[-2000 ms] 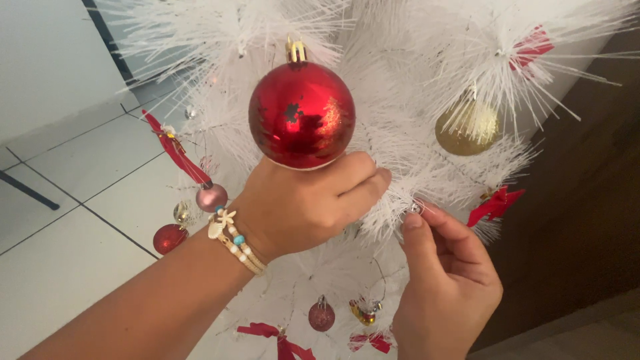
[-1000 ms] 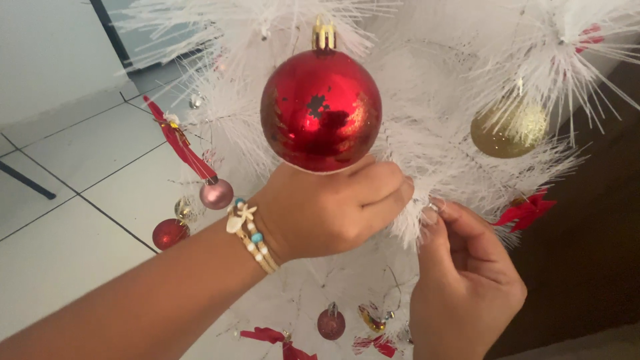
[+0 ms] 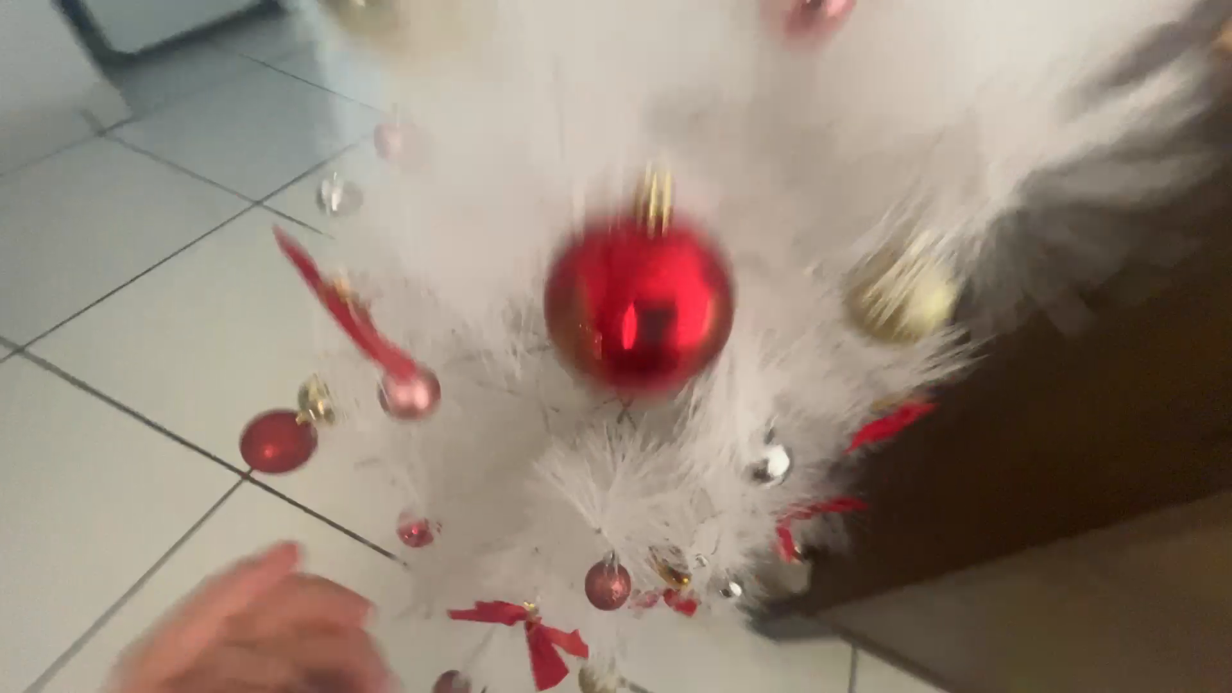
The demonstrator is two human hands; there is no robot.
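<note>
My left hand (image 3: 260, 626) is blurred at the lower left, away from the white artificial Christmas tree (image 3: 616, 472); whether its fingers hold anything cannot be made out. My right hand is out of view. A large shiny red ball (image 3: 639, 306) with a gold cap hangs near the middle of the tree. Below it and to the right, a small silver ball (image 3: 773, 464) hangs among the white branches. A gold ball (image 3: 902, 296) sits partly behind bristles farther right.
Red bows (image 3: 545, 640) and several small balls, among them a dark pink one (image 3: 607, 584) and a red one (image 3: 278, 441), hang around the tree. Pale floor tiles (image 3: 144, 385) lie at left; a dark brown surface (image 3: 1068, 414) stands close at right.
Both hands have come away from the branches beneath the large red ball. My left hand has moved to the lower left, and my right hand has left the view. The small silver ball now shows.
</note>
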